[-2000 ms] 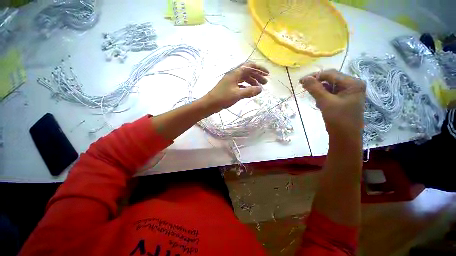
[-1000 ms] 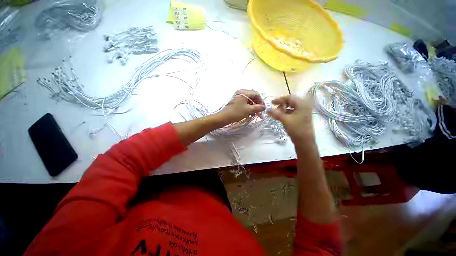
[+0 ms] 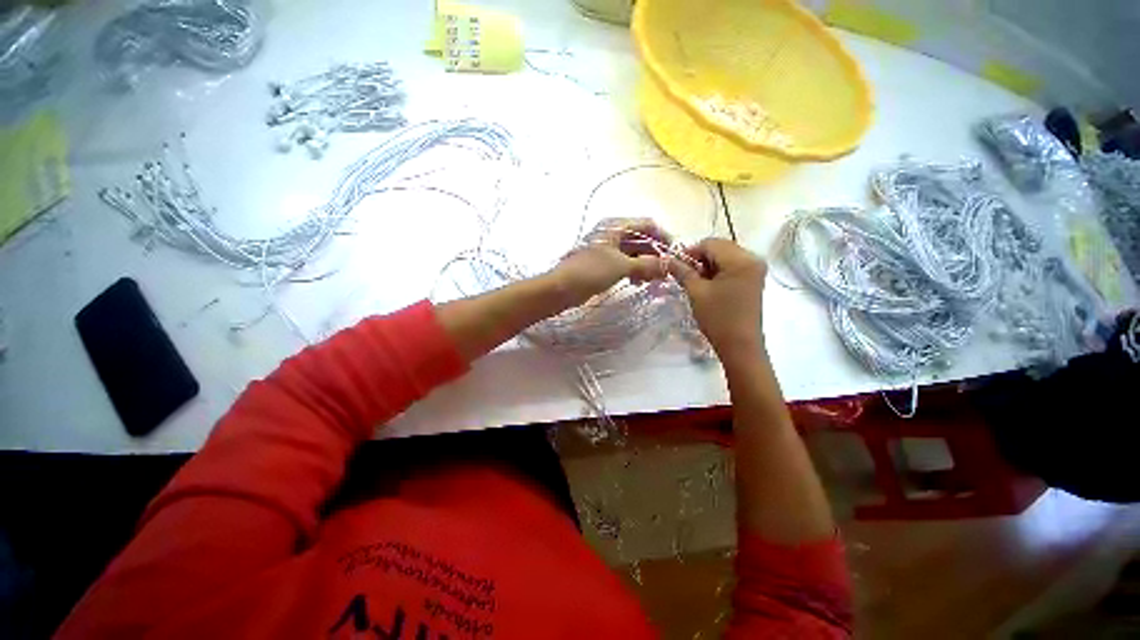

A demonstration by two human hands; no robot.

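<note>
My left hand and my right hand are close together above the near part of the table. Both are bare. Their fingertips pinch fine white and reddish wire ends between them. Any small connector piece there is too small to tell. A thin lead loops up behind the hands onto the table. A loose bundle of leads lies under my hands, and some ends hang over the table edge.
A yellow basket with small white pieces stands behind my hands. Coiled cable hanks lie at right. A fanned bundle, short leads, a black phone and a yellow label lie left. A red stool is below.
My hands were apart with a strand between them, then came together lower over the bundle. Now their fingertips are closer still. The coiled hanks show more fully, no longer covered by my right hand.
</note>
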